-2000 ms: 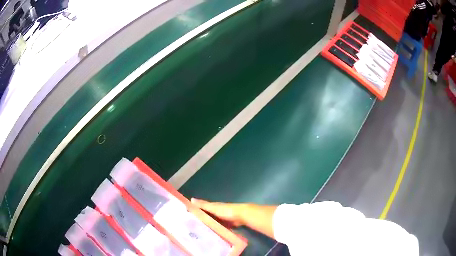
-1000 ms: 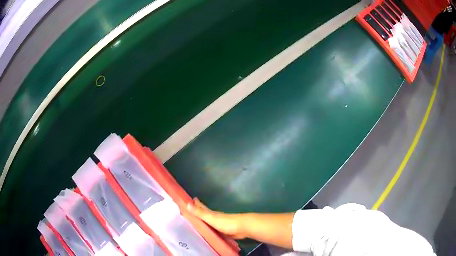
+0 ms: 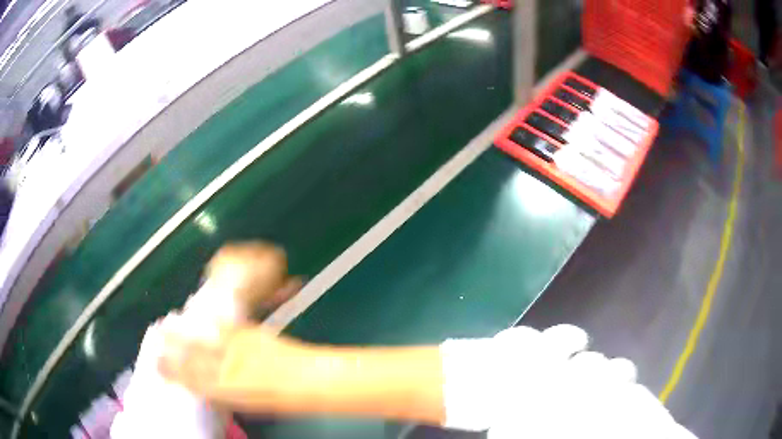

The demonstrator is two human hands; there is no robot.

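Observation:
My right hand point(image 3: 193, 358) reaches in from the right, blurred, and lies across the white sleeve near my left wrist. Whether its fingers grip the cloth is not clear. My left hand point(image 3: 249, 273) is raised over the bench, blurred, with no object visible in it; its finger shape is unclear. Below them, a phone tray point(image 3: 233, 429) is mostly hidden by my arms. A few bagged phones point(image 3: 101, 415) show blurred at the lower left.
On the green bench point(image 3: 429, 257) at the upper right is another red tray point(image 3: 609, 206), with black pockets and pale sleeves. Behind it stand stacked red trays point(image 3: 639, 39). A metal upright point(image 3: 525, 51) rises from the bench strip. A blue stool point(image 3: 705, 107) and a person are beyond.
My right hand has left the near tray's edge and moved left to my left sleeve. My left hand has come into view. The view has shifted, bringing the far tray lower and further left.

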